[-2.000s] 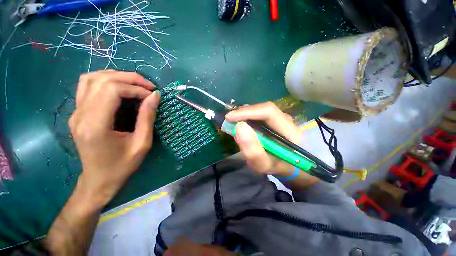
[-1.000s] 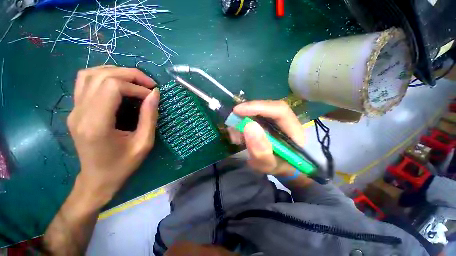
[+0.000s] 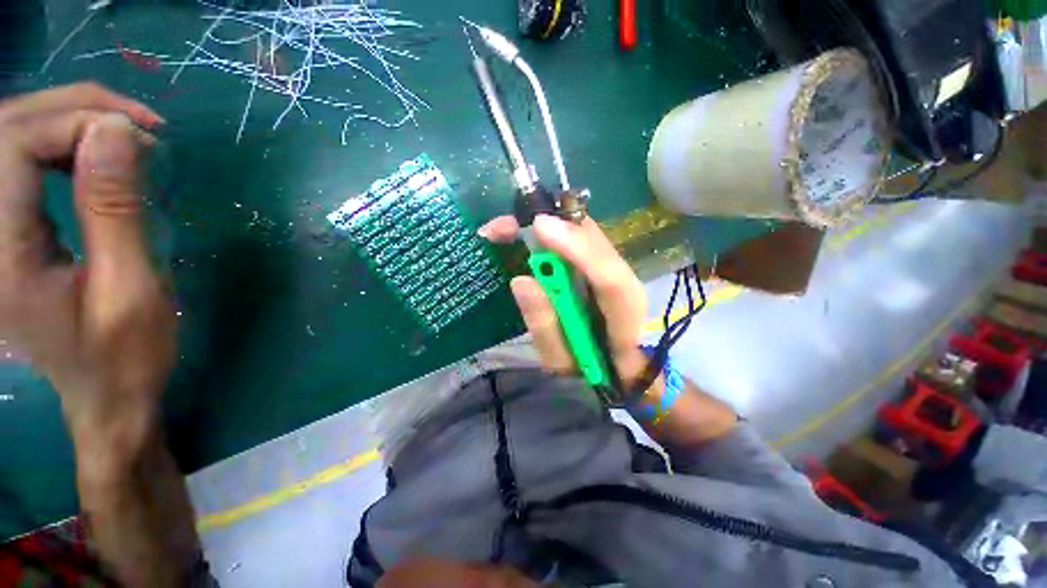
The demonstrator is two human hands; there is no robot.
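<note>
The green PCB panel (image 3: pixel 423 244) lies flat on the dark green mat, its rows of silver pads facing up and a whitish strip along its far edge. My right hand (image 3: pixel 586 287) holds the soldering iron (image 3: pixel 563 310) by its green handle. The iron's metal tip and curved guide tube point away from me, beyond the panel and clear of it. My left hand (image 3: pixel 92 253) is raised at the left, off the panel and partly cut off by the picture's edge. Its thumb and index finger are close together and blurred; I cannot tell if they pinch anything.
Loose white wires (image 3: pixel 304 52) lie beyond the panel. A dark round item with a yellow band (image 3: pixel 551 16) and a red handle (image 3: pixel 628 23) lie at the top. A cream tube (image 3: pixel 729 144) stands out at right, before a black box (image 3: pixel 918 69). The mat's edge runs nearest my body.
My left hand has moved left, away from the panel. The iron has lifted off the panel and swung to point farther away. The panel's far strip is now uncovered.
</note>
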